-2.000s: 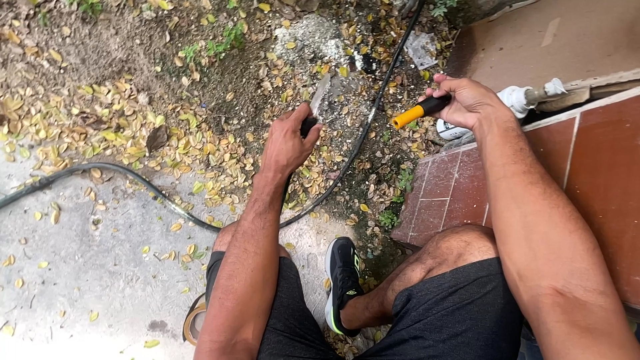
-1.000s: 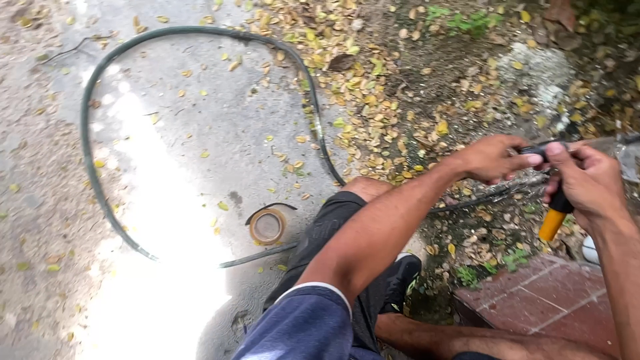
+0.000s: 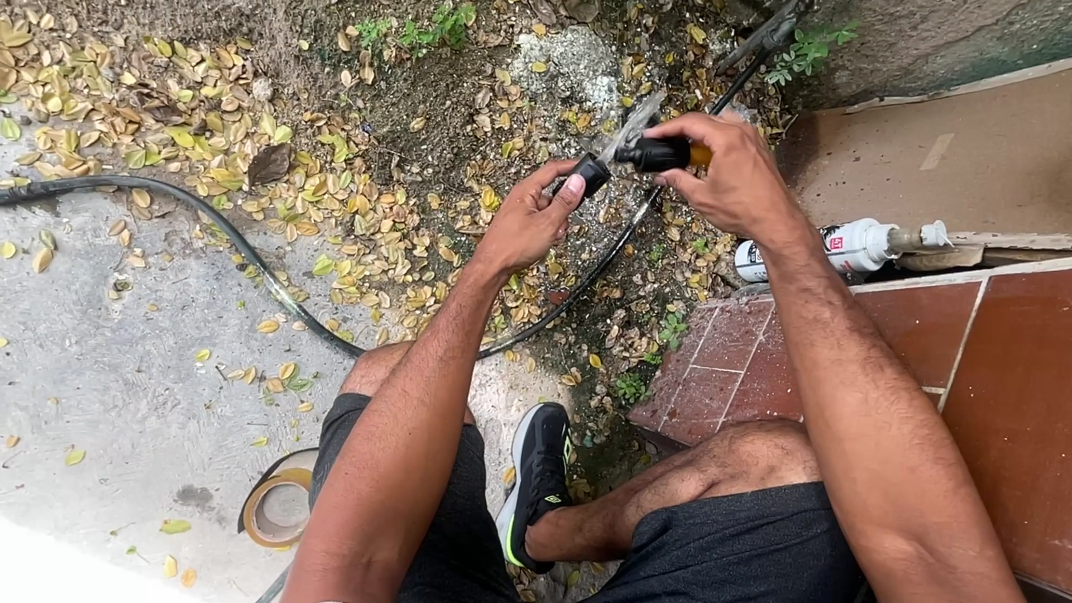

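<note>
My left hand [image 3: 528, 222] grips a short black cylindrical fitting [image 3: 589, 176], thumb on top. A clear, shiny streak that looks like water [image 3: 632, 126] runs from its open end up and to the right. My right hand [image 3: 729, 172] holds a black nozzle-like piece [image 3: 657, 154] with a yellow-orange part [image 3: 700, 154] mostly hidden in the fingers. The black piece points left, close to the fitting; whether they touch is unclear. A dark hose [image 3: 243, 243] curves over the ground, passes behind my left forearm and rises behind the right hand.
A roll of tape [image 3: 260, 536] lies on the concrete [image 3: 126, 377] at lower left. Fallen leaves [image 3: 368, 226] cover the soil. At right, a white cylindrical container [image 3: 863, 243] lies beside red tiles [image 3: 1022, 402] and a brown board [image 3: 913, 167]. My black shoe [image 3: 544, 469] rests below.
Two seconds ago my hands were apart, with the yellow-orange end pointing left. Now they are close together, the black end pointing left. The view swung left and back.
</note>
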